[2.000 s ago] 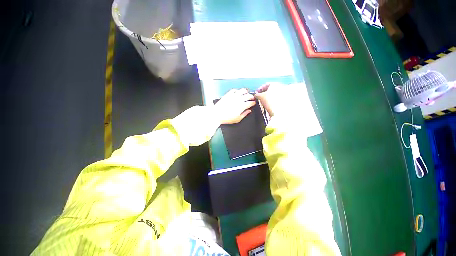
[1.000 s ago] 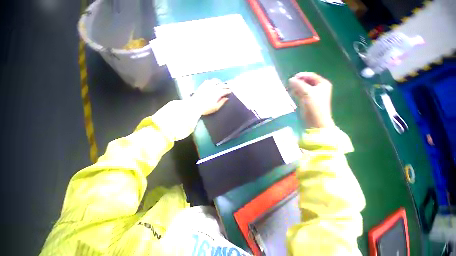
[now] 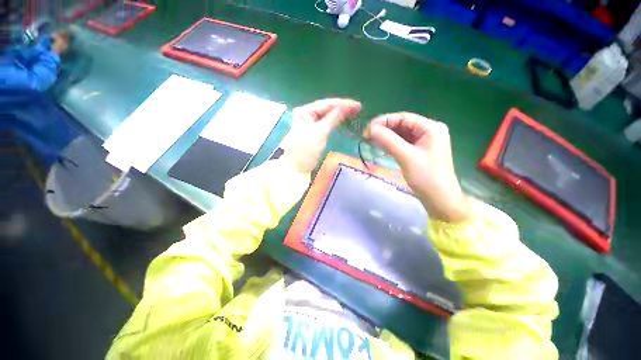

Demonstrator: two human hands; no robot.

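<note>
A thin black strip (image 3: 363,153) hangs curled from the fingertips of my right hand (image 3: 415,151), above the far edge of a display panel (image 3: 379,221). The grey glossy panel lies in a red-orange tray (image 3: 301,223) in front of me. My left hand (image 3: 316,130) is just left of my right hand, thumb and forefinger pinched near the strip's other side; whether it holds part of the strip is too blurred to tell. My right forearm covers the tray's right part.
Strip sheets (image 3: 218,158) and white backing sheets (image 3: 165,119) lie on the left. Other trays with panels stand at the right (image 3: 516,186) and far left (image 3: 232,69). A whitish bin (image 3: 105,204) is beside the bench. A person's blue sleeve (image 3: 35,70) shows far left. A tape roll (image 3: 479,67) lies beyond.
The view has swung right to the tray. My left hand has left the black sheet, and both hands are now close together over the panel, with a strip visible at my right fingertips.
</note>
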